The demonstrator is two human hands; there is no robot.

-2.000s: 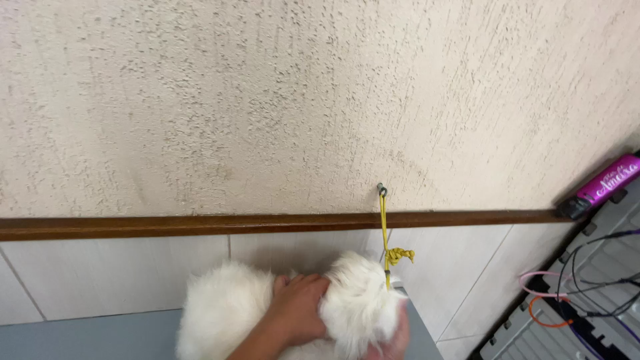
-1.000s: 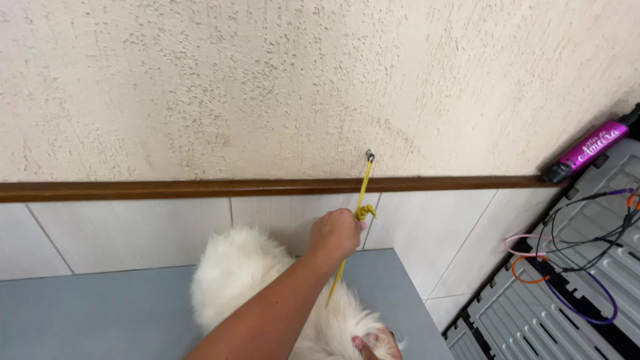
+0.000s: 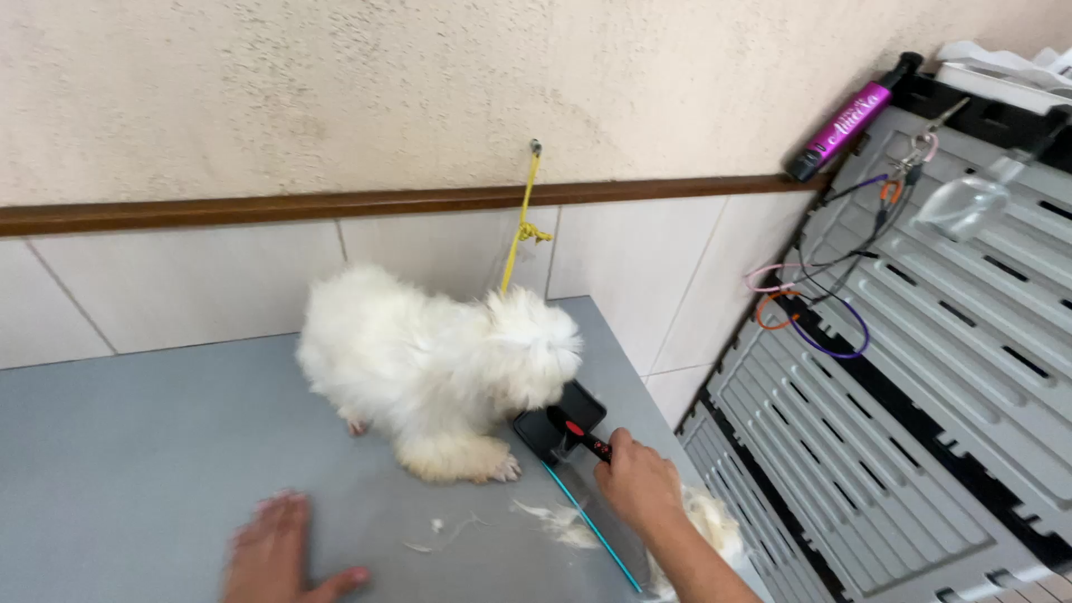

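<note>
A small white dog (image 3: pixel 402 352) stands on the grey table (image 3: pixel 151 444) near the wall, facing right with its head lowered. A yellow cord (image 3: pixel 521 219) runs from a wall hook down to its neck area. My right hand (image 3: pixel 641 481) grips the handle of a black slicker brush (image 3: pixel 559 423), whose head is just below the dog's muzzle. My left hand (image 3: pixel 280 548), blurred, is spread over the table at the lower left, holding nothing. Beside the brush lies a thin turquoise-edged item (image 3: pixel 591 526), perhaps a comb, with loose tufts of fur (image 3: pixel 563 526) around it.
Grey plastic crates (image 3: pixel 871 402) stand right of the table, with coloured loops (image 3: pixel 825 335) and a clear spray bottle (image 3: pixel 963 205) hanging there. A purple cylindrical bottle (image 3: pixel 847 119) bearing writing rests above them. More fur (image 3: pixel 712 528) lies by the table's right edge.
My right hand now holds the brush. Both hands are off the dog; one second ago a hand was at the yellow cord and another at the dog's head. The dog's head is now raised into view.
</note>
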